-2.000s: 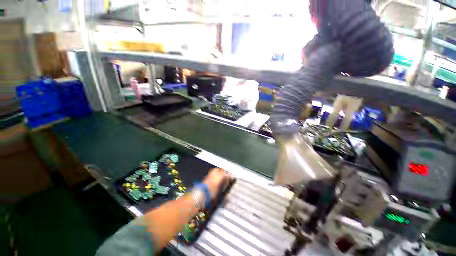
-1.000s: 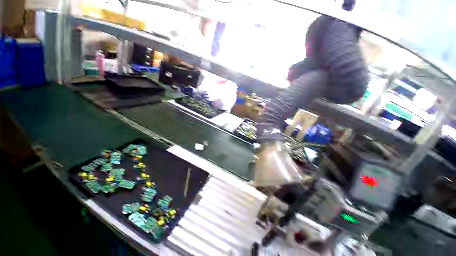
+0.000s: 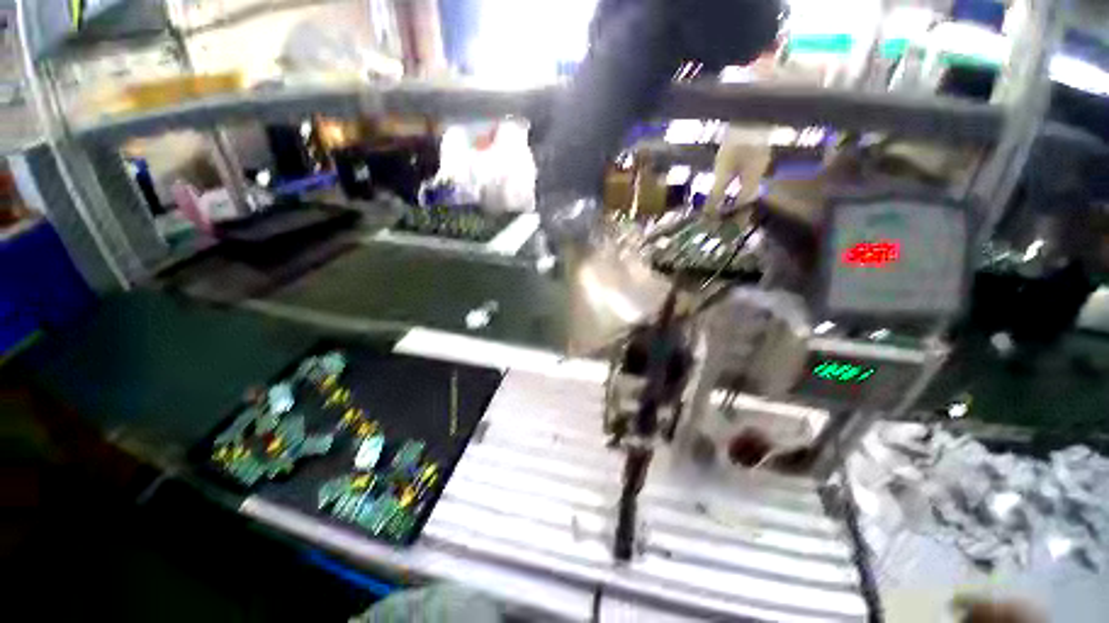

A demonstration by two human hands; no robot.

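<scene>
Green circuit boards with yellow parts [image 3: 262,426] lie loosely in the black tray [image 3: 420,383] at left. A thin yellow stick [image 3: 455,404] lies along the tray's right side. The black soldering iron [image 3: 631,501] points down over the ribbed aluminium base [image 3: 535,450]. Small white parts [image 3: 985,487] are heaped at right. My right hand [image 3: 1003,609] is a blurred patch cut off by the bottom edge below the heap; its fingers and any hold are unclear. A grey-green sleeve shows at bottom centre, but my left hand is out of the picture.
A green conveyor belt [image 3: 401,290] runs behind, with a small white piece [image 3: 480,314] on it. A fume hose [image 3: 584,134] and translucent hood [image 3: 602,292] hang above the iron. The controller [image 3: 896,262] shows red digits. A person in white [image 3: 487,164] is behind the belt.
My left hand, earlier at the tray's right edge, has gone from view. The view has turned right, bringing the white heap and a blurred right hand into the picture.
</scene>
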